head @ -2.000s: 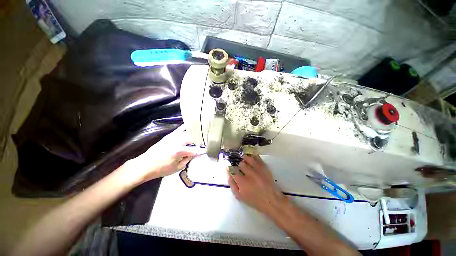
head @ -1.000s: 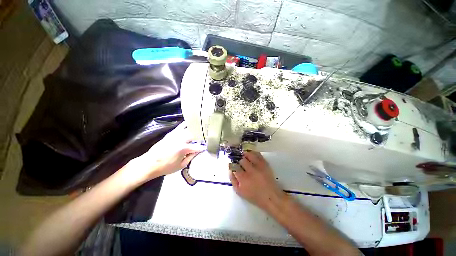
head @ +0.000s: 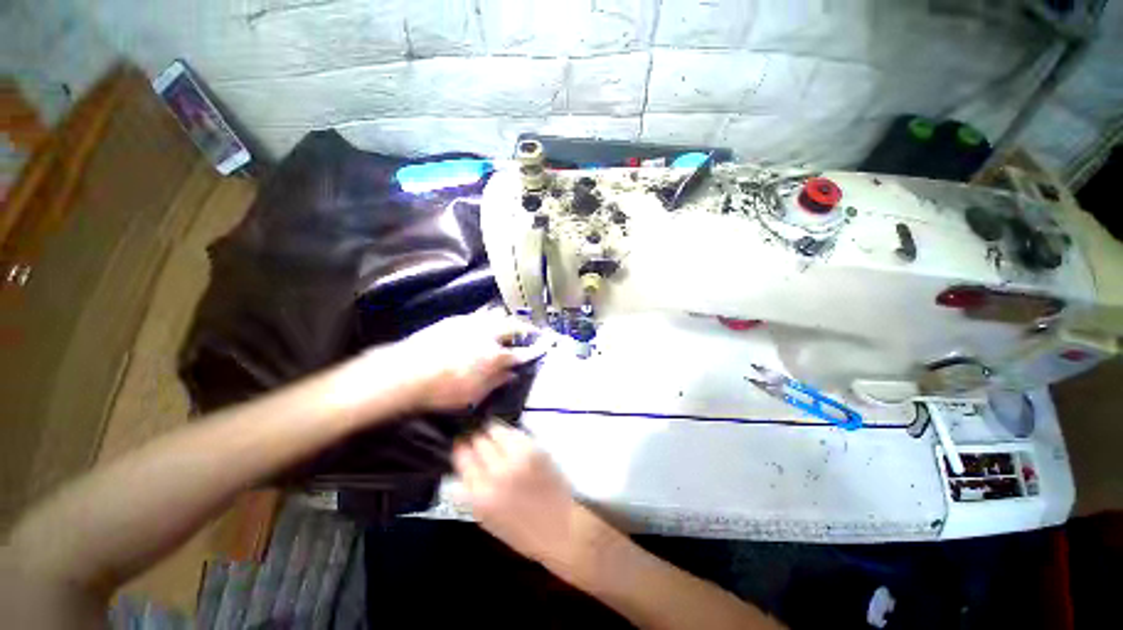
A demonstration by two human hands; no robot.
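The large shiny dark brown garment (head: 289, 277) lies crumpled left of the needle, with a part reaching under both hands. My left hand (head: 462, 357) is on the garment close to the presser foot and needle (head: 579, 326), fingers pinched on its edge. My right hand (head: 505, 474) is nearer the front edge, its fingers closed at the garment's edge; blur hides exactly what they grip. The cream-white sewing machine head (head: 702, 265) is dusty with black lint.
Thread snips with blue handles (head: 807, 400) lie on the machine bed (head: 690, 474), right of the needle. A bobbin tray (head: 985, 474) is at far right. A smartphone (head: 203, 117) leans on the wall at upper left, by brown cardboard (head: 92, 259). A blue-white lamp (head: 443, 175) is behind the head.
My right hand has moved from beside the needle left and towards the front edge. My left hand is now over the garment, which reaches nearer the needle. The view has shifted.
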